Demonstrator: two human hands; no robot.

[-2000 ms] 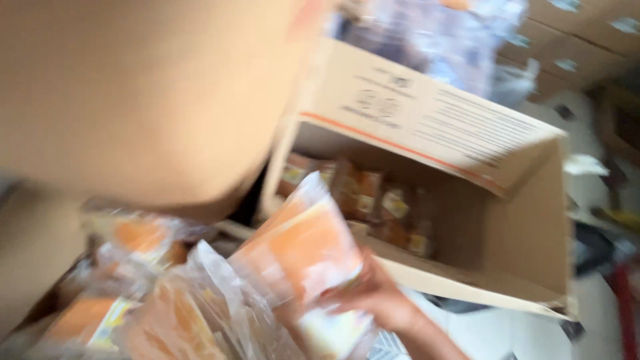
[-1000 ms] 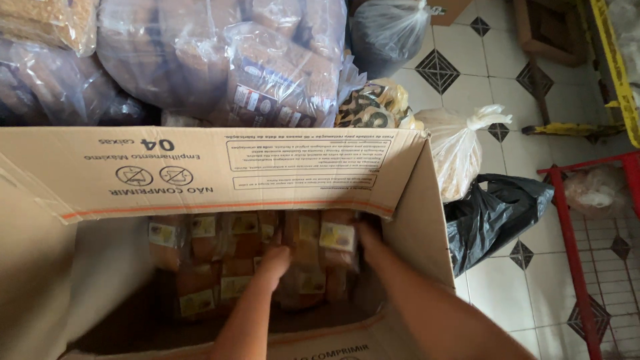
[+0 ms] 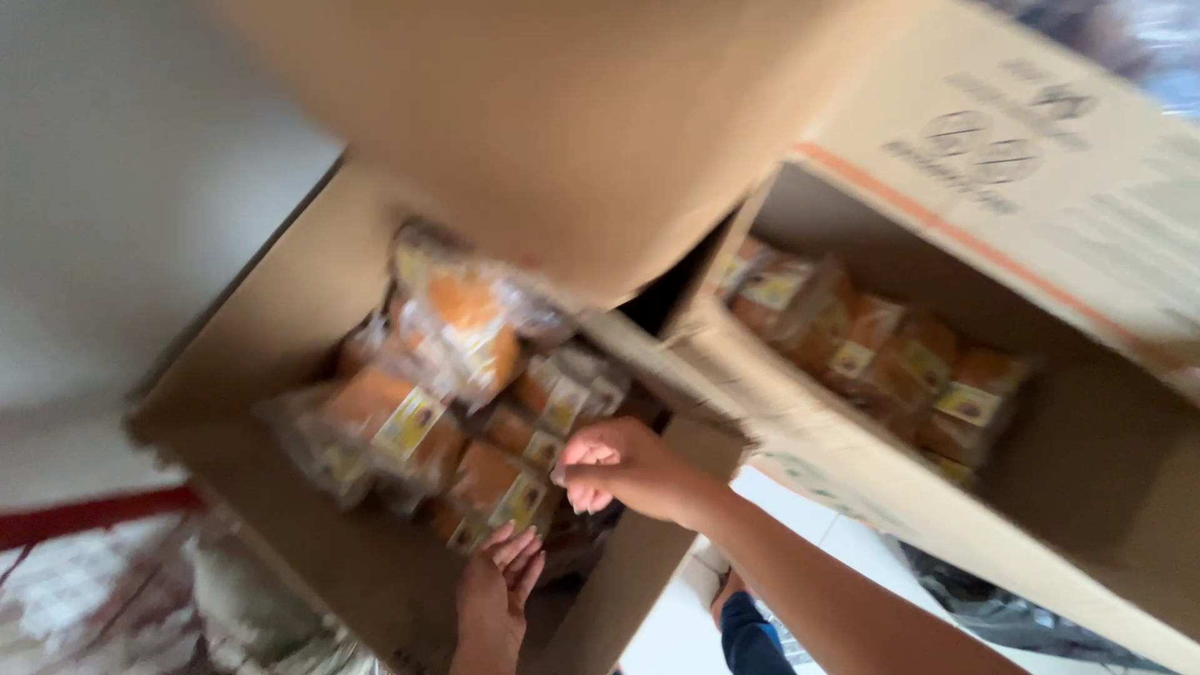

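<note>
Over the near part of a cardboard box [image 3: 281,525], my left hand [image 3: 502,586] is empty, its fingers apart beside a labelled plastic-wrapped bread pack [image 3: 492,483]. My right hand [image 3: 623,473] hangs above the box's right side with curled fingers; nothing shows in it, though blur leaves its exact closure unclear. Several wrapped orange-brown packs lie jumbled in this box, among them a larger one [image 3: 384,412] at the left. A second cardboard box [image 3: 937,469] on the right holds more such packs [image 3: 872,347] along its left end.
A raised cardboard flap [image 3: 562,122] spans the top of the view. The second box's printed flap [image 3: 994,141] leans back at the upper right. A red metal bar [image 3: 94,516] is at the left, a black plastic bag [image 3: 1022,600] at the lower right, and a foot [image 3: 727,595] on the white floor.
The view has swung from the box with the printed flap to the other box. Both hands were among packs in the printed box a second ago; now they are over the left box.
</note>
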